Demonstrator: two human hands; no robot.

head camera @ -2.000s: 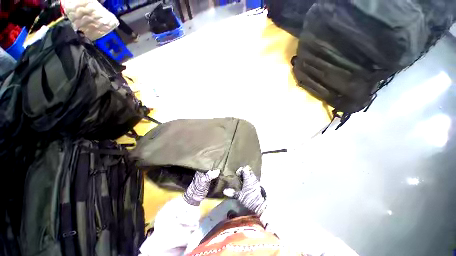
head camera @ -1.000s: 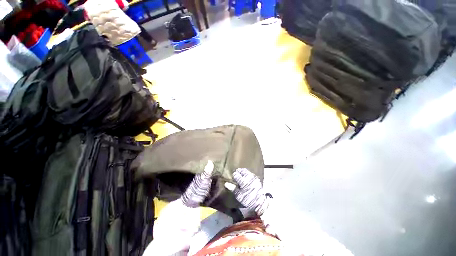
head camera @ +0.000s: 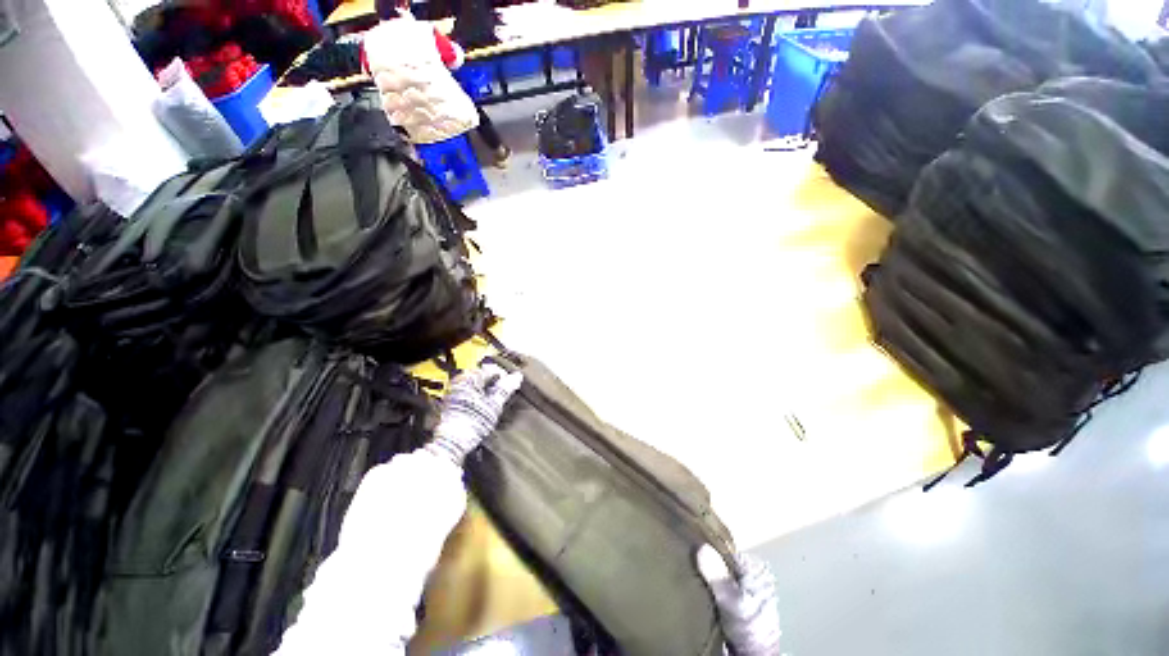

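An olive-green backpack [head camera: 603, 525] lies slantwise on the yellow table [head camera: 827, 320] in front of me, a long seam or zipper line along its upper side. My left hand [head camera: 478, 395], in a grey-white striped glove, grips its far left end. My right hand [head camera: 744, 602], gloved the same way, holds its near right end, close to the bottom of the picture. The bag's underside and the fingertips beneath it are hidden.
Piles of olive-black backpacks stand at the left [head camera: 218, 474]. Another pile [head camera: 1026, 256] stands at the right, its straps hanging over the edge. A small slim item [head camera: 796, 426] lies on the table. A person in a pale vest [head camera: 417, 83] sits beyond.
The backpack has turned from lying crosswise to slanting. My left hand has moved from its near edge to its far left end, my right hand to the near right end. The view has shifted.
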